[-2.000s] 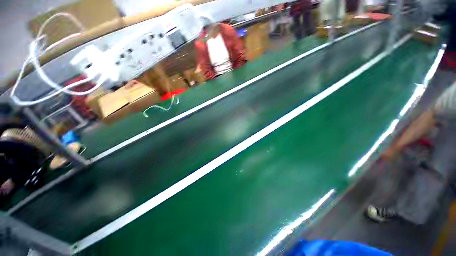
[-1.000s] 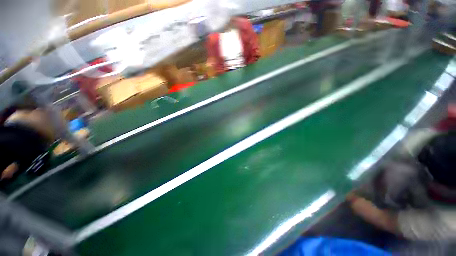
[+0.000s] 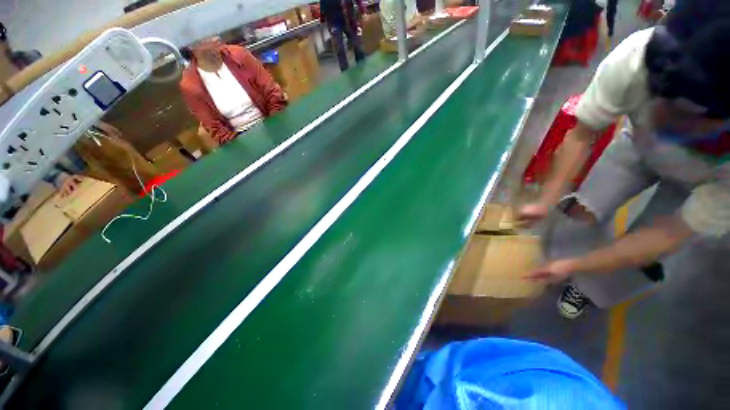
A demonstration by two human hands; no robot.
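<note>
Neither of my hands is in the picture. A bright blue loose cover [image 3: 504, 375] shows at the bottom edge, right of the line's near edge; what is under it is hidden. The green line surface [image 3: 360, 248] lies in front of me, divided by white strips [image 3: 296, 252]. A brown carton [image 3: 496, 264] stands on the floor side, against the line's near edge. Another person's hands [image 3: 552, 271] are at its right side and top.
A person in pale clothes [image 3: 632, 104] bends in the aisle at right. A person in a red jacket [image 3: 232, 92] sits across the line. A white power strip [image 3: 68, 104] hangs upper left. A white cable [image 3: 148, 212] and an open carton [image 3: 68, 216] are on the far side. Uprights [image 3: 483, 30] stand farther along.
The view has turned to the right. The carton by the near edge has come into view, and the person in the aisle now bends over it. More of the blue cover shows.
</note>
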